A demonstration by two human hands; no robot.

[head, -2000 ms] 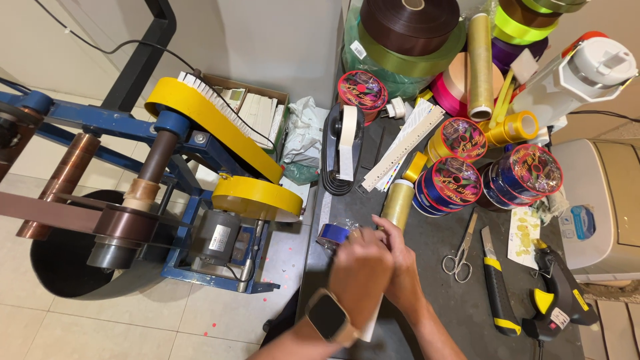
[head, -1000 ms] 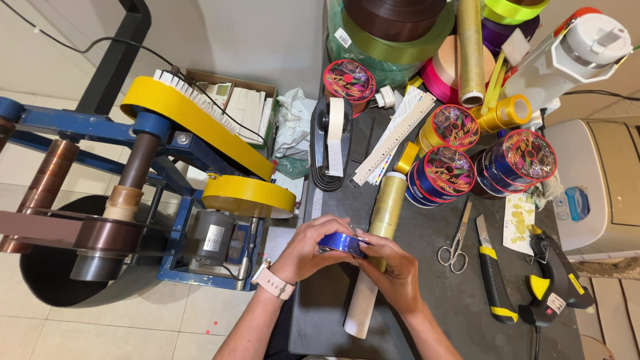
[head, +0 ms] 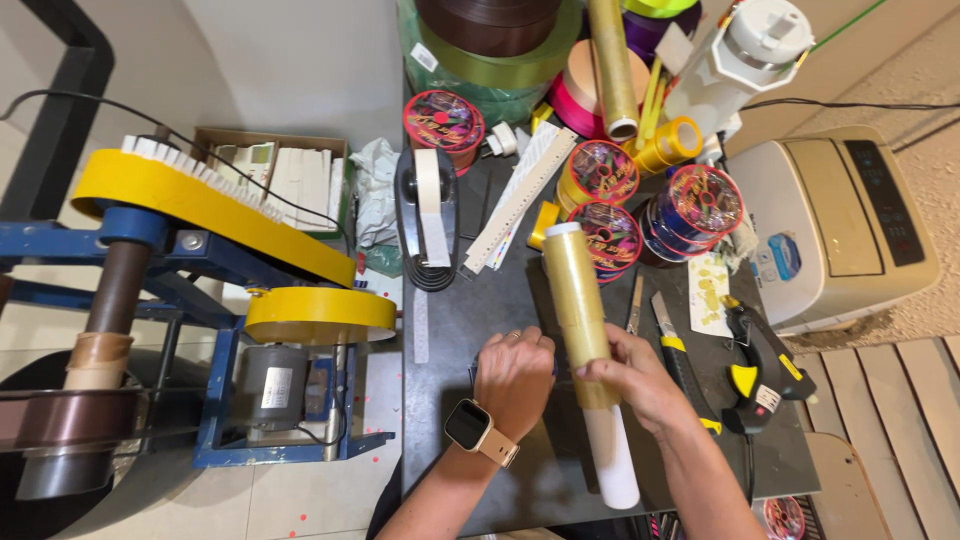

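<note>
My right hand point(head: 634, 375) grips a roll of clear plastic film on a white core point(head: 581, 307), tilted above the dark tabletop point(head: 450, 465). To its left, my left hand point(head: 515, 375), with a watch on the wrist point(head: 469, 425), is turned back up over the table. Bits of something dark blue show at its edges, mostly hidden under the hand; its fingertips are out of sight. Right of the film roll lie scissors point(head: 636, 304), partly hidden, and a yellow and black utility knife point(head: 684, 375).
A black tape dispenser point(head: 427, 225) and a ruler point(head: 521, 199) lie behind the hands. Ribbon spools point(head: 600, 176) and a white jug point(head: 739, 60) crowd the back. At right is a glue gun point(head: 761, 360); at left stands a blue-framed machine with a yellow belt point(head: 217, 210).
Both hands held a small blue roll together one second ago. They have parted, and my right hand has taken up the film roll, which lay on the table.
</note>
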